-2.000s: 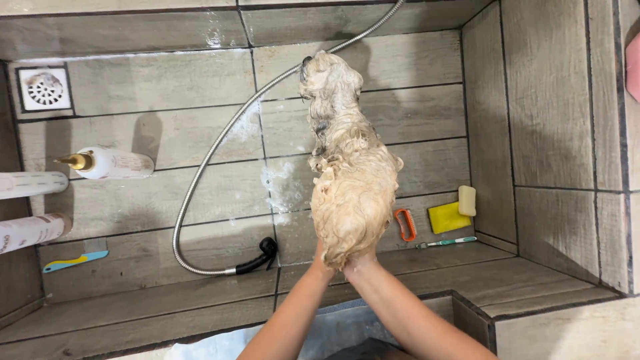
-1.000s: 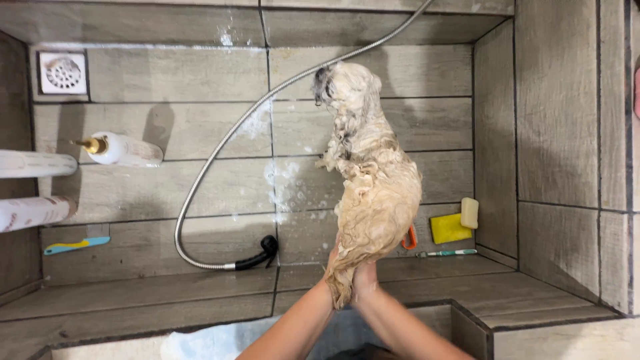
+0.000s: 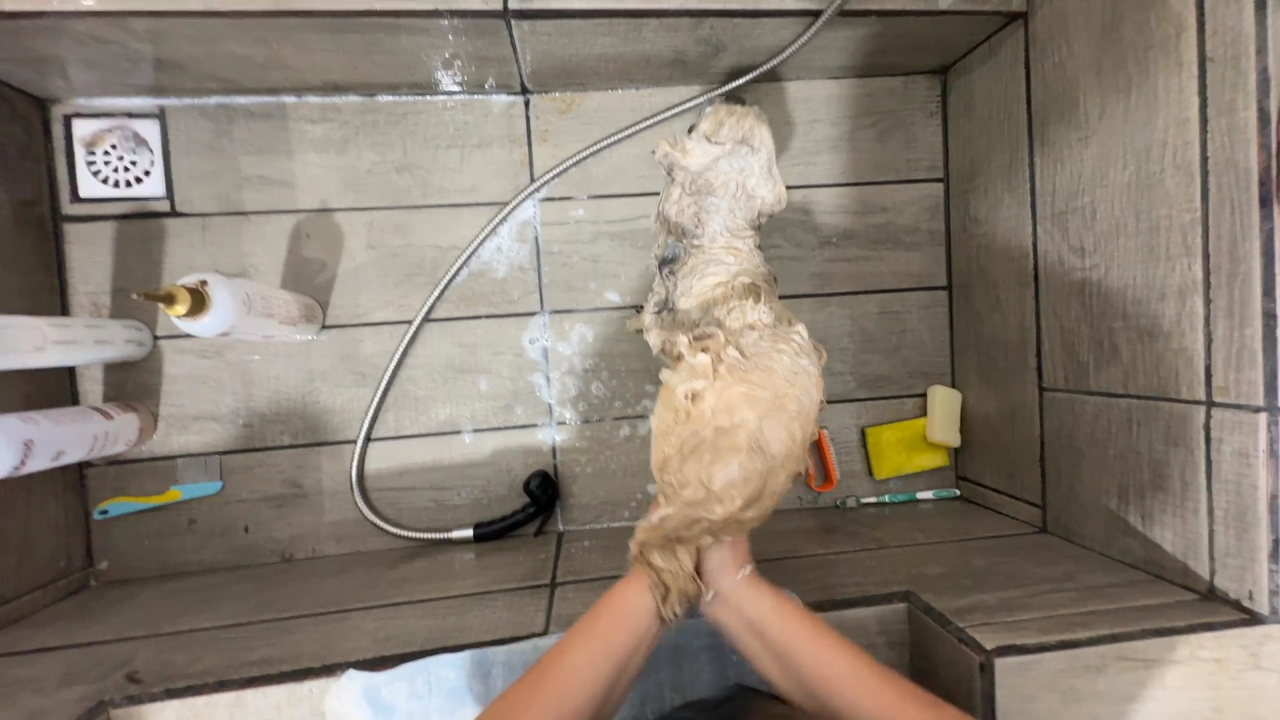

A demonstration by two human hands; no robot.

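A wet, cream-coloured dog [image 3: 735, 400] with lathered, matted fur stands on the tiled floor of the basin, its head toward the far wall and its rear toward me. My left hand [image 3: 645, 575] is at the dog's hindquarters, its fingers hidden behind the fur and tail. Against the rear underside lies my right hand [image 3: 725, 565], soapy at the wrist, with its fingers also out of sight. How far either hand is closed does not show. Soap suds [image 3: 560, 365] lie on the tiles left of the dog.
A metal shower hose [image 3: 440, 280] curves leftward to a black sprayer [image 3: 515, 510]. At left are a drain [image 3: 118, 158], a gold-tipped bottle [image 3: 250, 308], more bottles [image 3: 65, 440] and a blue-yellow comb [image 3: 158, 498]. At right lie an orange-handled brush [image 3: 823, 462], yellow sponge [image 3: 900, 448], soap bar [image 3: 943, 415] and toothbrush [image 3: 905, 497].
The dog's head has turned away from the left, and its body is straighter than a second ago. Both hands remain at its rear.
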